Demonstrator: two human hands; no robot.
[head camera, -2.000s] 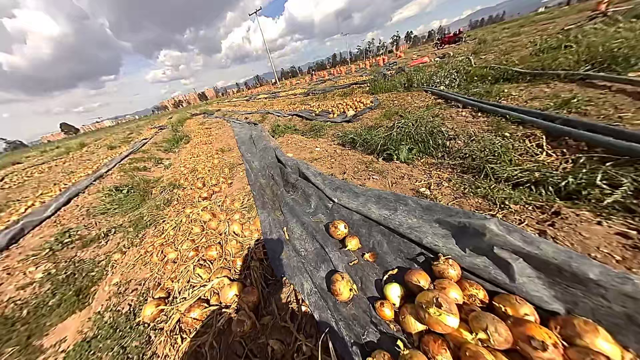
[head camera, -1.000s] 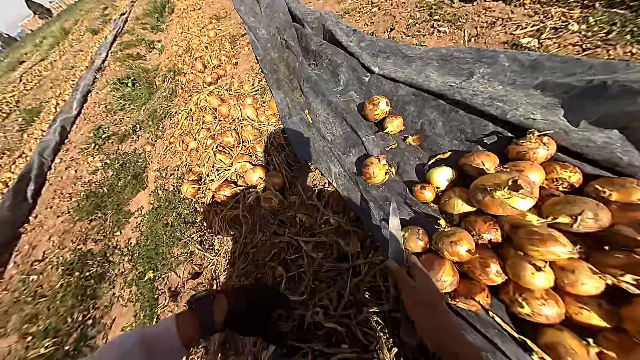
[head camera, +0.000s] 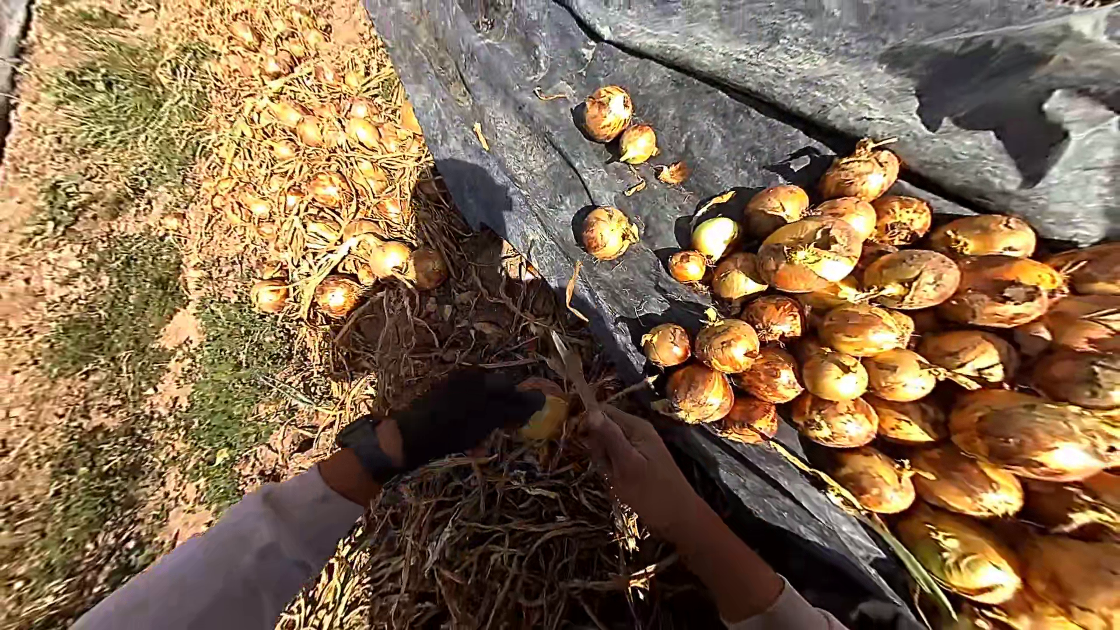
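Note:
My left hand (head camera: 472, 416), in a dark glove with a watch at the wrist, is closed on a yellow onion (head camera: 547, 418) low over the dry stalks. Bare, my right hand (head camera: 626, 455) grips a knife (head camera: 573, 372) whose blade points up and away, just right of that onion. Its handle is hidden in my fingers. Beside my right hand, a large heap of onions (head camera: 862, 328) lies on a dark plastic sheet (head camera: 534, 184). A few single onions (head camera: 608, 232) lie on the sheet, apart from the heap.
Dry onion tops (head camera: 499, 542) are piled beneath my hands. A row of unpicked-up onions with dried leaves (head camera: 328, 188) runs up the left of the sheet. Farther left are green weeds (head camera: 232, 376) and bare soil. Folds of the sheet (head camera: 840, 61) rise behind the heap.
The view has tilted down from the field. My hands, out of view at first, have come together; the left now holds an onion beside the knife, which my right hand held one second ago too.

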